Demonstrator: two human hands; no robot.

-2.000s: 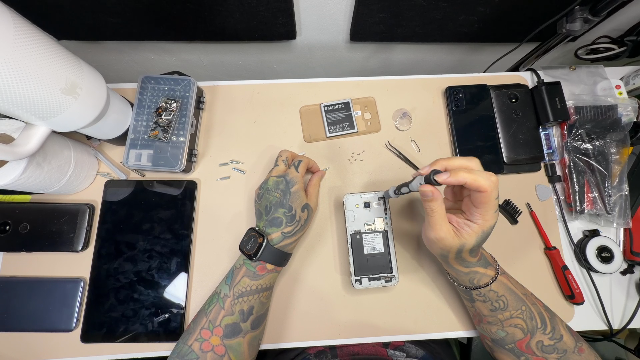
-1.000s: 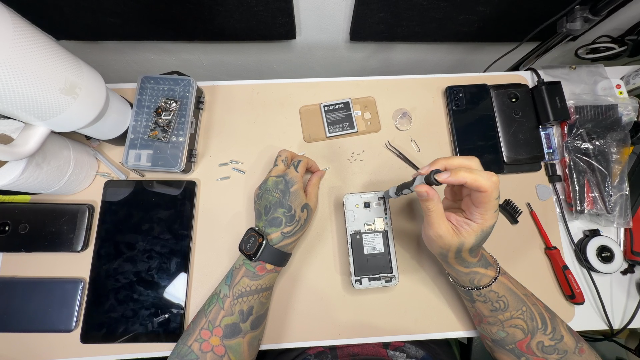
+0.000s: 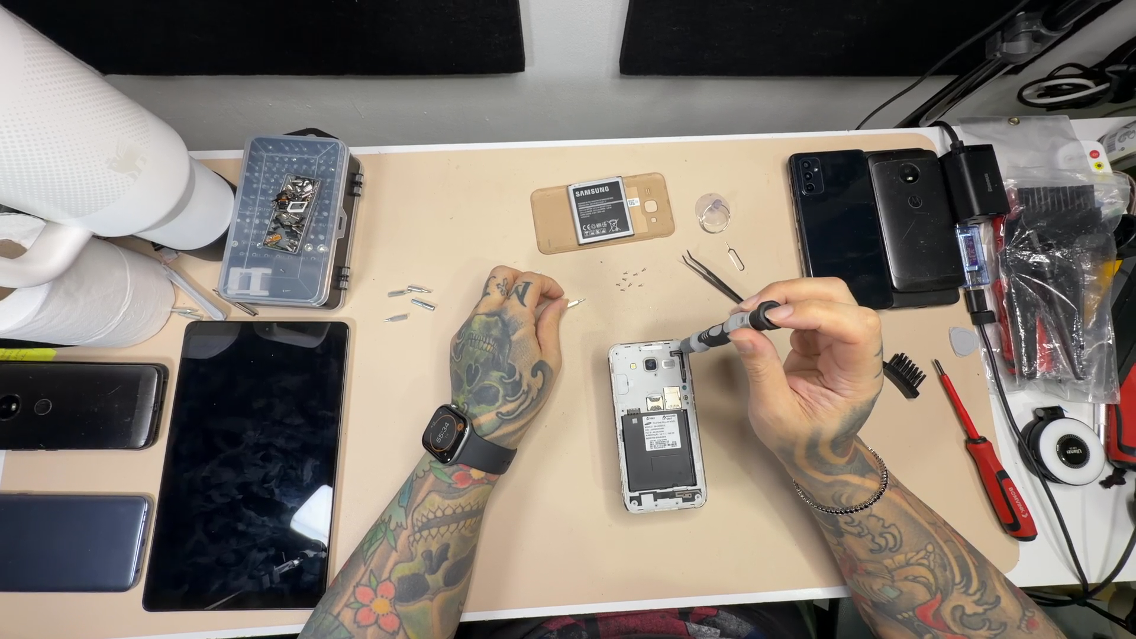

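Observation:
My right hand (image 3: 812, 368) grips a grey-and-black precision screwdriver (image 3: 728, 328), its tip at the upper right corner of an opened smartphone (image 3: 658, 426) with a vacant battery bay. My left hand (image 3: 506, 355) rests on the mat left of the phone, a small metal screwdriver bit (image 3: 575, 303) pinched at its fingertips. Behind the phone lie several tiny screws (image 3: 630, 280), and a Samsung battery (image 3: 600, 210) sits on the gold back cover (image 3: 550, 217). Black tweezers (image 3: 712, 275) lie close behind my right hand, near a SIM eject pin (image 3: 736, 257).
Loose bits (image 3: 410, 291) lie left of my left hand, near a plastic organizer box (image 3: 284, 222) and a dark tablet (image 3: 248, 461). Rightward are two phones (image 3: 843, 226), a small black brush (image 3: 903, 375), a red screwdriver (image 3: 994, 479) and cables.
A bit now shows at my left fingertips, where none was visible in the earlier frames. My right hand and the screwdriver have stayed at the phone's corner.

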